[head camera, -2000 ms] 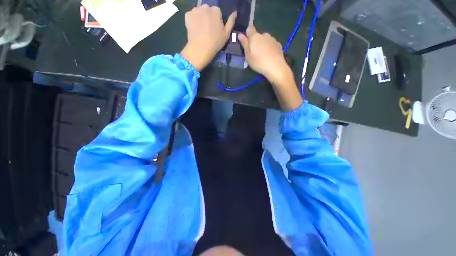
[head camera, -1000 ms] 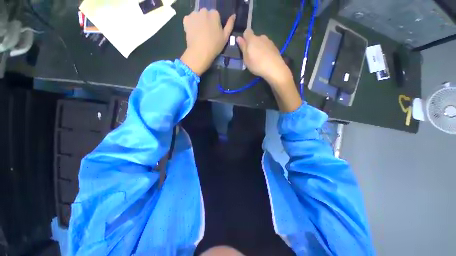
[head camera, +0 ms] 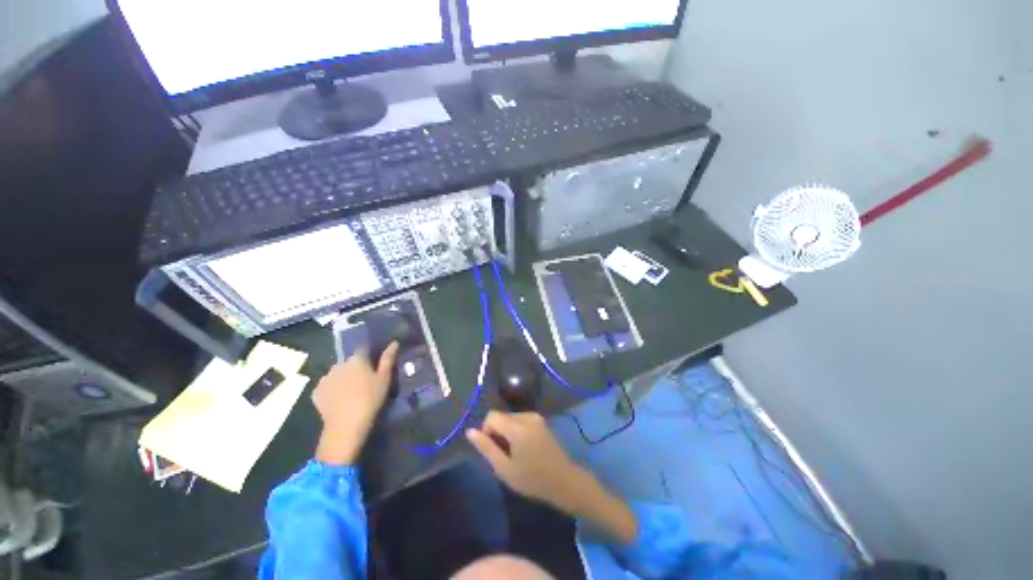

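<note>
A dark phone (head camera: 406, 369) with a small white label lies on the left coupler plate (head camera: 435, 360); a thin black lead meets its near end. My left hand (head camera: 353, 397) is at the phone's left side, its thumb touching the phone; whether it grips is unclear. My right hand (head camera: 523, 455) is near the bench's front edge, just below the black rounded mouse (head camera: 513, 372), fingers curled; what is inside them is hidden. A second dark phone (head camera: 600, 304) lies on the right coupler plate (head camera: 560, 320).
Blue cables (head camera: 487, 340) run from the tester (head camera: 397, 244) towards the plates. Keyboards (head camera: 306, 181) and two monitors stand above. Papers (head camera: 215, 419) lie left. White cards (head camera: 634, 265), a yellow loop (head camera: 742, 283) and a fan (head camera: 807, 229) are at right.
The view has tilted up, bringing the tester and monitors in. My right hand has left the left phone and moved right, near the mouse. My left hand remains at the phone.
</note>
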